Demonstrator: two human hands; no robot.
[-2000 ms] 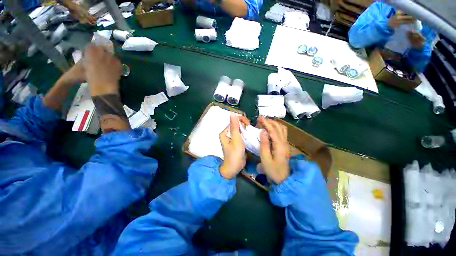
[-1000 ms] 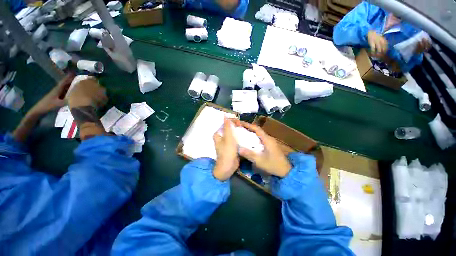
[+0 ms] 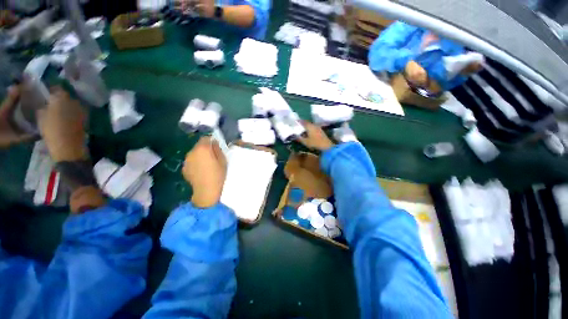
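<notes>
My left hand (image 3: pixel 204 171) is at the left edge of the shallow brown-rimmed tray (image 3: pixel 273 164), with a thin white slip (image 3: pixel 219 141) between its fingers. A flat white stack (image 3: pixel 250 180) lies in the tray. My right hand (image 3: pixel 314 137) reaches over the open brown box (image 3: pixel 306 164), its fingertips at the end of a white cylindrical unit (image 3: pixel 286 124); blur hides whether it grips it. Blue and white discs (image 3: pixel 316 219) lie loose in the box. Two white cylindrical units (image 3: pixel 201 116) stand close together behind the tray.
At left, a neighbouring worker's hand (image 3: pixel 65 128) is over white paper pieces (image 3: pixel 127 177). White bagged units (image 3: pixel 331 113) lie behind the box. Across the bench are a white board (image 3: pixel 336 84) and another worker's blue sleeve (image 3: pixel 392 47). A black tray with white sleeves (image 3: pixel 479 218) is at right.
My hands have parted from the white piece held between them. The left moved to the tray's left edge, the right reached forward to the units. The discs in the box are now exposed.
</notes>
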